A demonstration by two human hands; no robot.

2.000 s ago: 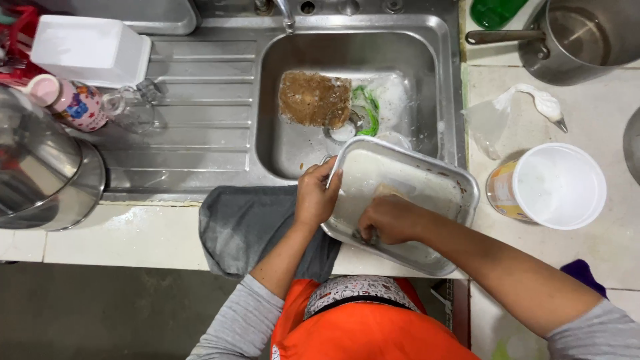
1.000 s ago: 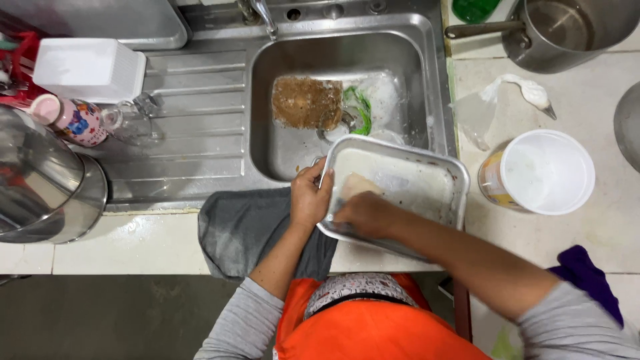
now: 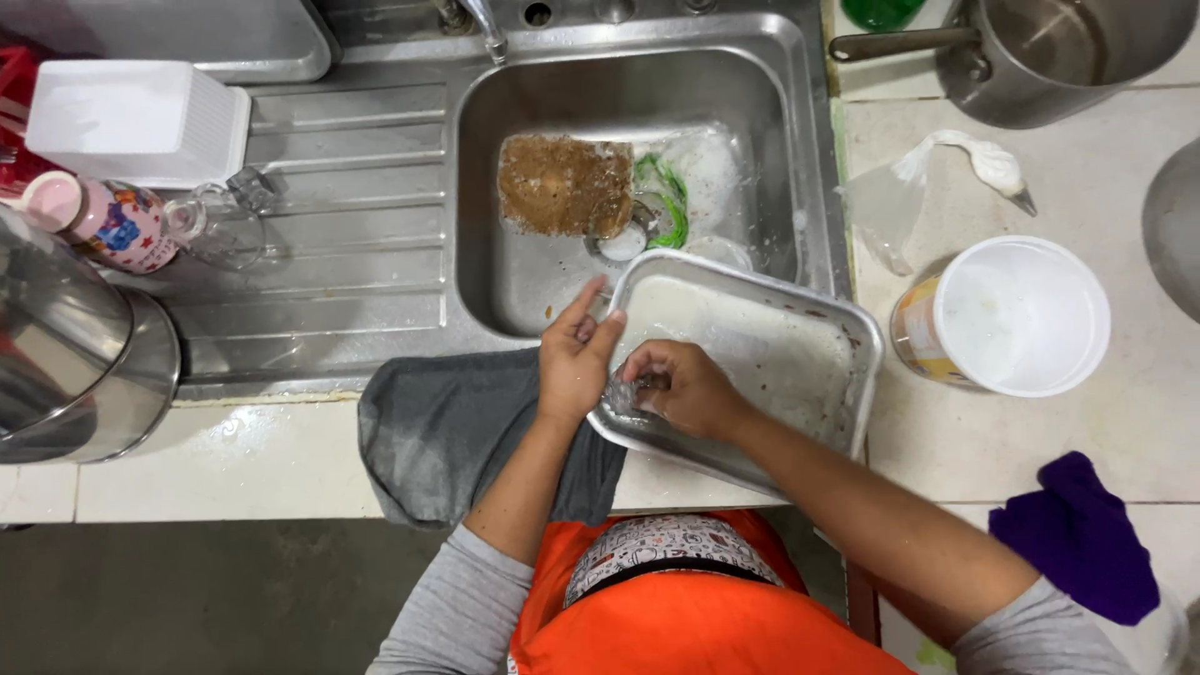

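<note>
A rectangular metal baking pan with a whitish wet film and brown specks spans the front edge of the sink and the counter. My left hand is at the pan's left rim, its thumb along the rim. Inside the pan's near left corner, my right hand has its fingers curled on a clear, crumpled-looking scrap, perhaps a scouring pad. A brown slab, crusted with crumbs or suds, lies in the steel sink beside a green mesh and foam.
A gray cloth hangs over the counter edge. To the right are a white plastic tub, a piping bag, a saucepan and a purple cloth. A glass mug, pink bottle and white container stand left.
My right hand has moved toward the pan's near left corner, close to my left hand. The pale piece seen beside it in the pan earlier no longer shows there.
</note>
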